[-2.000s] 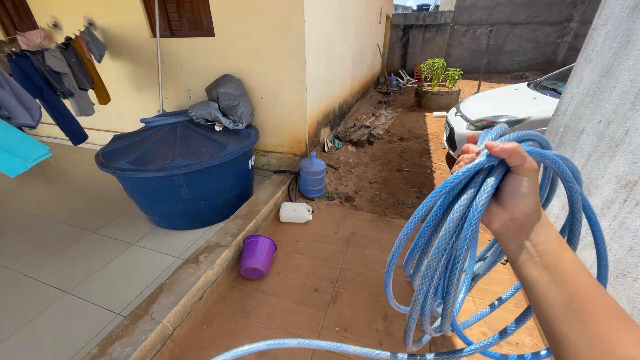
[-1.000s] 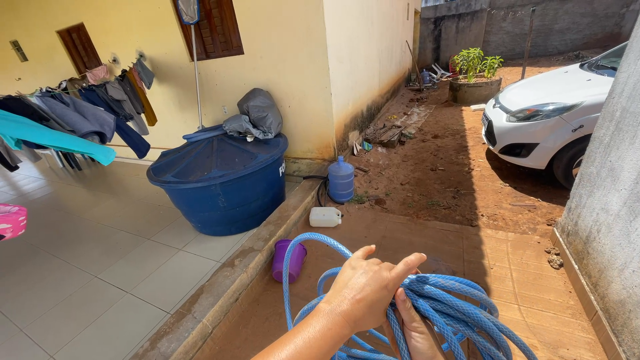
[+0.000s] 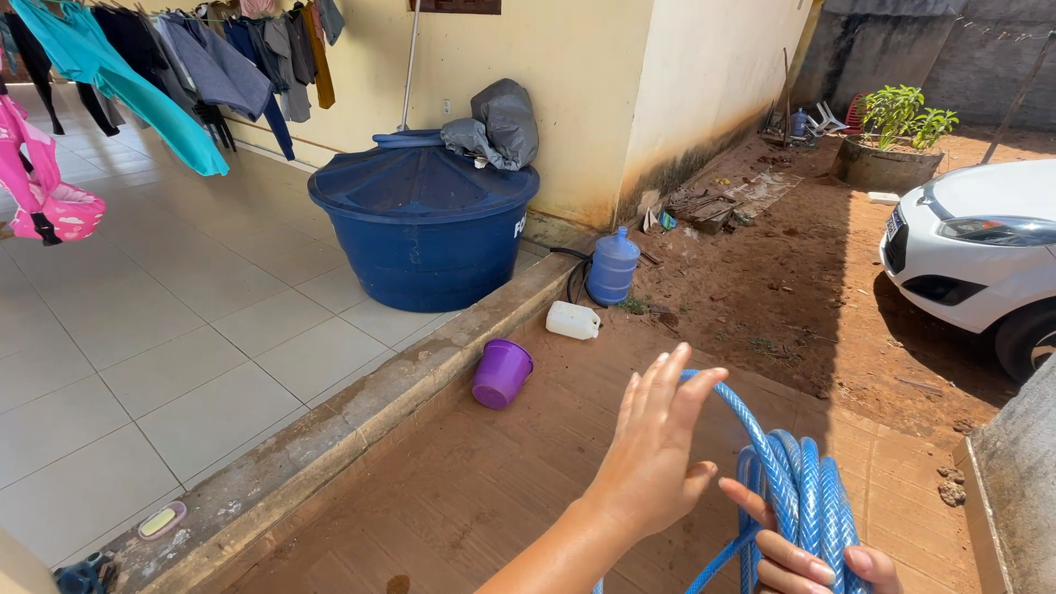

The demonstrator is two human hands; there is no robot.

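Note:
My left hand [image 3: 660, 450] is raised with its fingers extended and apart, its back towards me. One loop of the blue braided hose [image 3: 804, 495] passes behind its index fingertip; contact with the palm is hidden. At the lower right, my right hand [image 3: 796, 561] grips the coiled hose, partly cut off by the frame edge. Left of the hands, a purple bucket [image 3: 502, 374] leans against the raised curb, near a white plastic jug [image 3: 572, 320] lying on its side. Behind them stands a blue water bottle [image 3: 613, 266].
A large blue water tank [image 3: 421, 247] with grey plastic on its lid stands on the tiled porch. Clothes [image 3: 214, 66] hang at left. A concrete curb [image 3: 363, 404] borders the porch; a soap dish [image 3: 162, 520] sits on it. A white car [image 3: 982, 239] and a grey wall [image 3: 1023, 478] are at right.
Two seconds ago one hand held the hose coil up high at right. Now the coil is lower and both hands are at it, the left one raised with fingers spread.

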